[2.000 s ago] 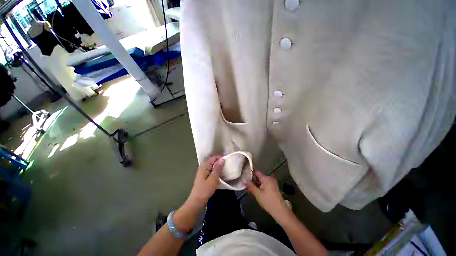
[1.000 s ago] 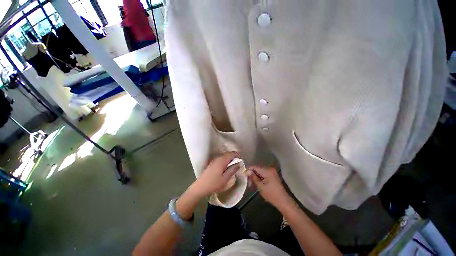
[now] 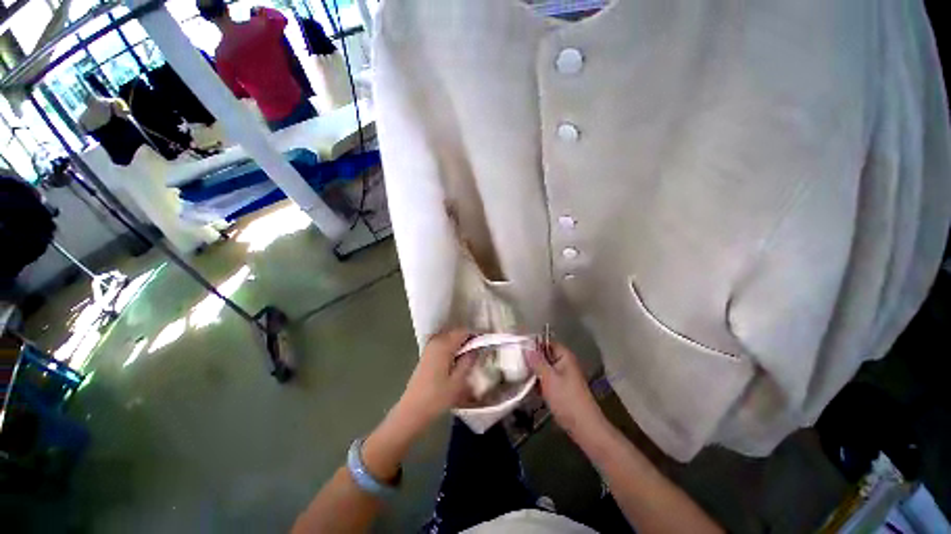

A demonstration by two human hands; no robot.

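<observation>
A cream jacket (image 3: 667,188) hangs in front of me, with round pale buttons down its front and a curved pocket slit low on the front. My left hand (image 3: 443,365) grips the left side of the sleeve cuff (image 3: 503,394), whose opening faces me and shows the paler inside. My right hand (image 3: 558,378) pinches the right edge of the cuff. A small thin tool, seemingly thread snips (image 3: 546,339), sticks up from the right fingers; its blades are too small to tell open or shut.
More cream cloth hangs at the right. Papers (image 3: 886,501) lie at the lower right. A wheeled rail stand (image 3: 273,339) is at the left. A person in red (image 3: 259,65) stands at the back beyond a white post (image 3: 224,110). A dress form stands at upper left.
Both hands have turned the cuff opening, and the right hand has moved onto its edge. The view has shifted upward, showing more of the jacket's neckline and the person in red.
</observation>
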